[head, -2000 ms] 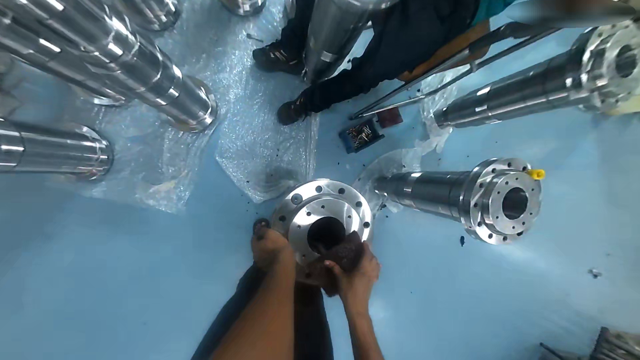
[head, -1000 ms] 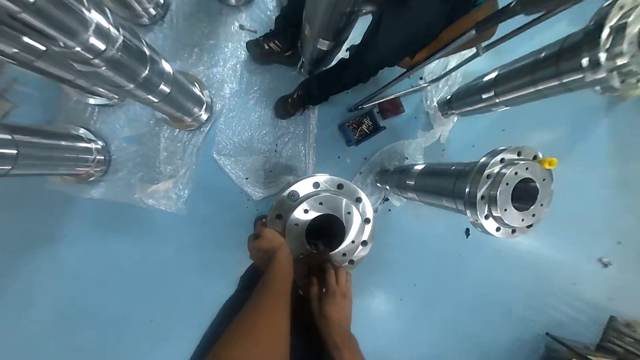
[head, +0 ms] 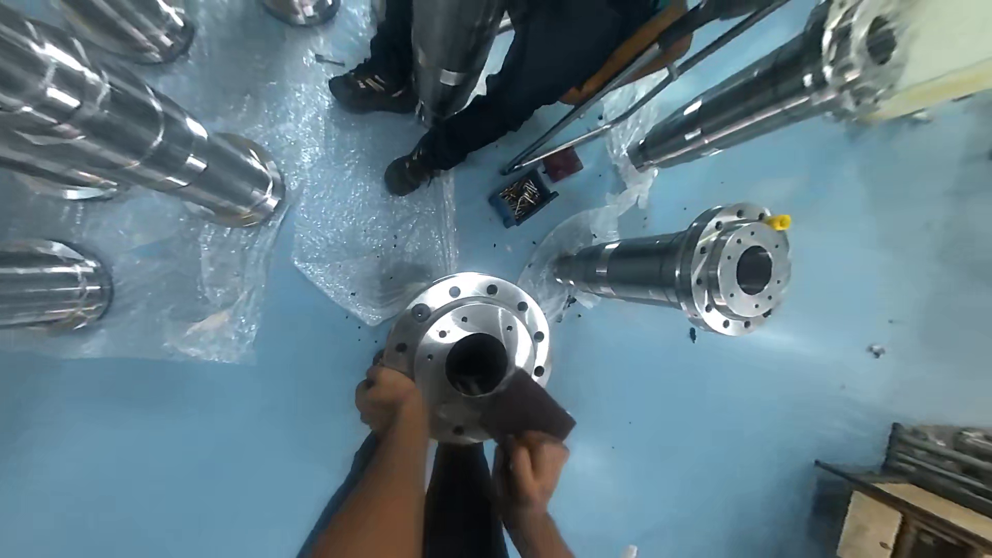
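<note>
A flanged steel cylinder with a ring of bolt holes and a dark central bore stands upright in front of me. My left hand grips the left edge of its flange. In my right hand is a dark brown abrasive pad, held by its lower edge. The pad lies over the lower right part of the flange face, beside the bore. Part of the flange is hidden under it, and the fingertips of my left hand are out of sight.
Another flanged shaft with a yellow plug stands at right. More steel cylinders stand on plastic wrap at left. Ahead are a co-worker's shoes, a metal-framed chair and an open box of small metal parts. A wooden cabinet is lower right.
The brown pad, bunched under my right hand two seconds ago, now lies spread out to the right of the bore. My right hand has moved right since one second ago. My left hand stays on the flange edge.
</note>
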